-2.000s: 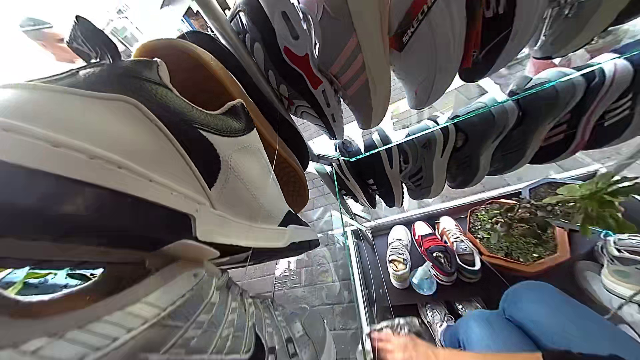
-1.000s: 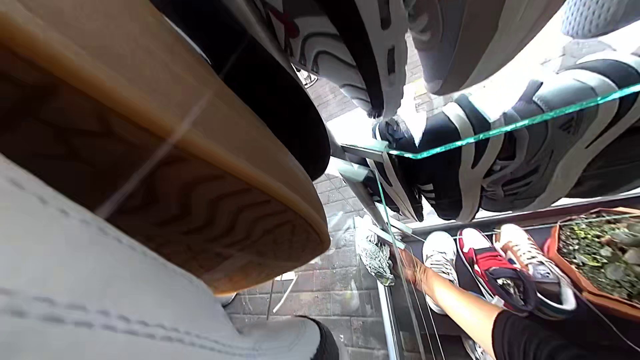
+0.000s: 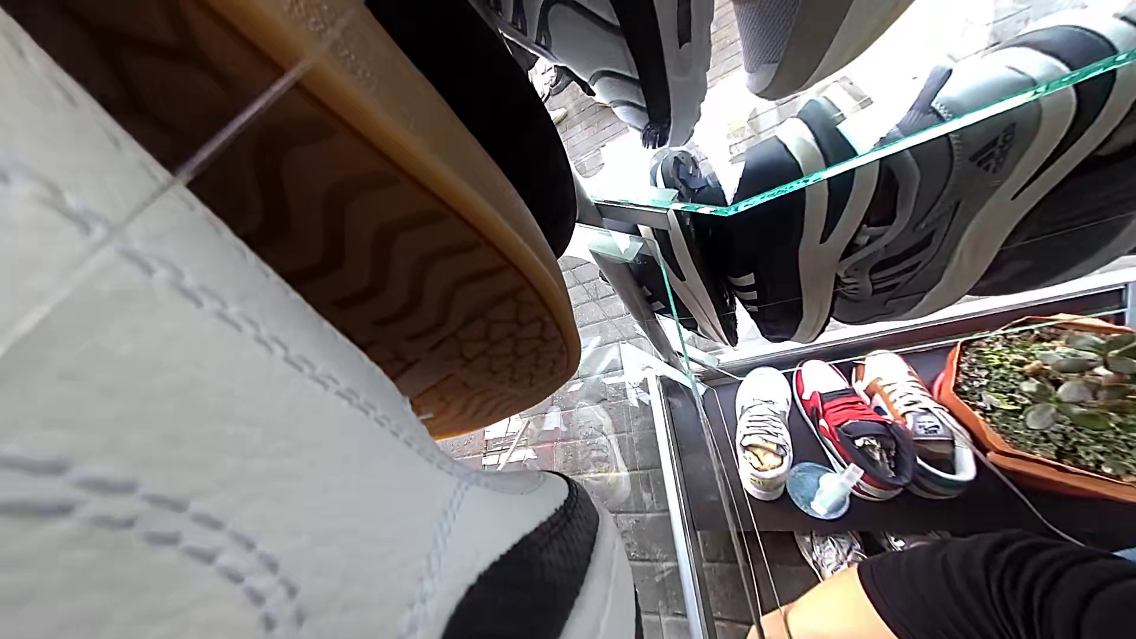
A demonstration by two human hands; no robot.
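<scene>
Neither of my hands is in view. A bare forearm (image 3: 825,614) with a black sleeve (image 3: 994,581) shows at the bottom right, its hand hidden past the lower edge; which arm it is I cannot tell. Just above the arm, on a dark shelf (image 3: 710,501), a blue round lid or dish (image 3: 808,490) with a small translucent bottle (image 3: 839,488) lies beside a white sneaker (image 3: 763,432), a red and white sneaker (image 3: 852,422) and an orange and white sneaker (image 3: 914,417).
A white leather shoe (image 3: 222,417) and a gum-soled shoe (image 3: 382,240) fill the left, very close. Black and grey sneakers (image 3: 932,213) hang or stand near a glass shelf edge (image 3: 843,169). A metal frame (image 3: 679,524) runs downward. A planter (image 3: 985,444) with succulents is at right.
A hand with a crumpled, whitish cloth or wrap was at the glass and metal frame a second ago; it has dropped out of view, leaving only the forearm.
</scene>
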